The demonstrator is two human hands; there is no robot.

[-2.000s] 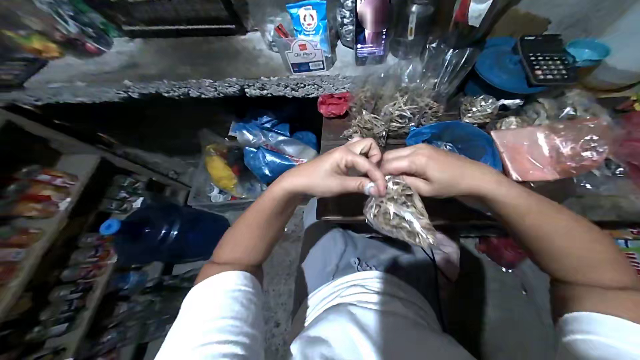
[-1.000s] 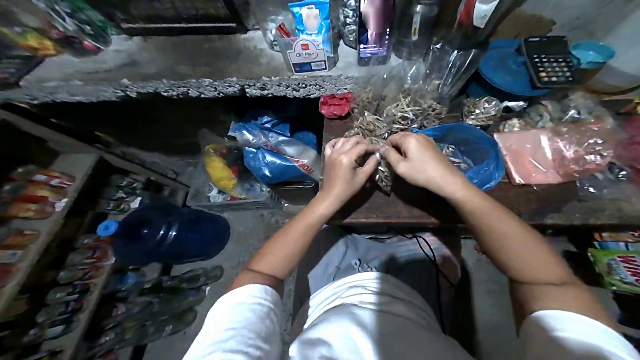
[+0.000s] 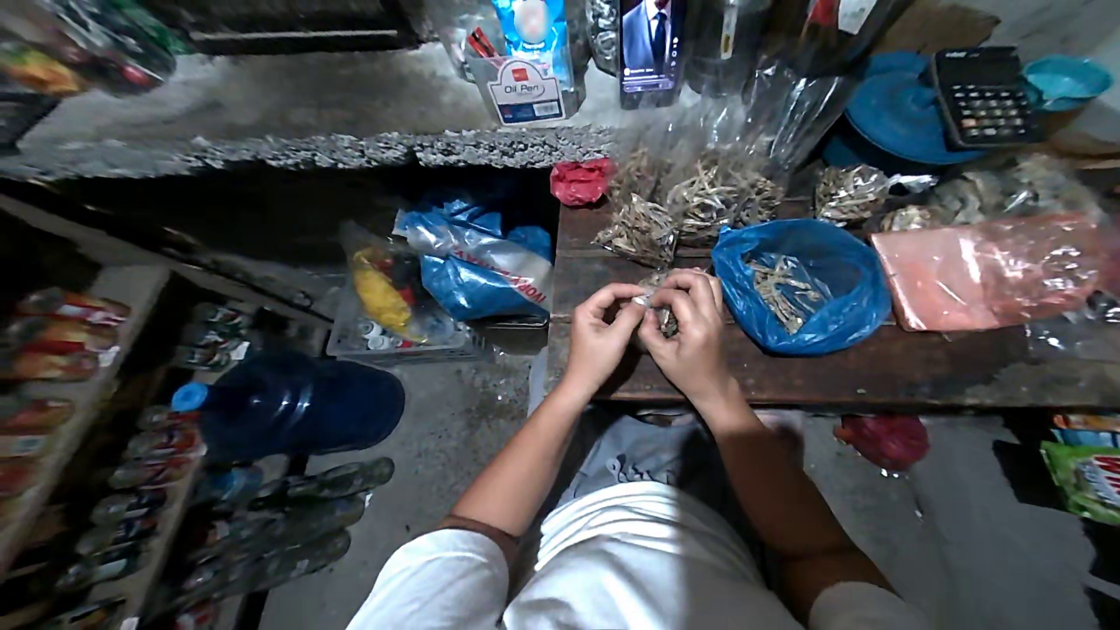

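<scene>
My left hand [image 3: 605, 328] and my right hand [image 3: 687, 325] meet over the front part of a dark wooden bench [image 3: 875, 376]. Their fingertips pinch the gathered top of a small clear plastic bag [image 3: 667, 322], which looks filled with dried fish and is mostly hidden by my right hand. Just right of my hands an open blue plastic bag [image 3: 801, 284] holds loose dried fish [image 3: 785, 293]. Behind my hands lie several clear bags of dried fish [image 3: 717, 197]. A pink plastic bundle [image 3: 989, 271] rests right of the blue bag.
A concrete ledge [image 3: 350, 105] carries a pen box [image 3: 525, 92] and a phone [image 3: 650, 48]. A calculator [image 3: 987, 96] sits on a blue lid [image 3: 901, 114] at the back right. Left, on the floor, are a blue water jug [image 3: 302, 404], glass bottles [image 3: 306, 516] and a plastic crate [image 3: 402, 346].
Both hands, with the small bag, have moved from above my lap to the bench. The blue plastic bag, partly covered by my right arm before, now shows fully.
</scene>
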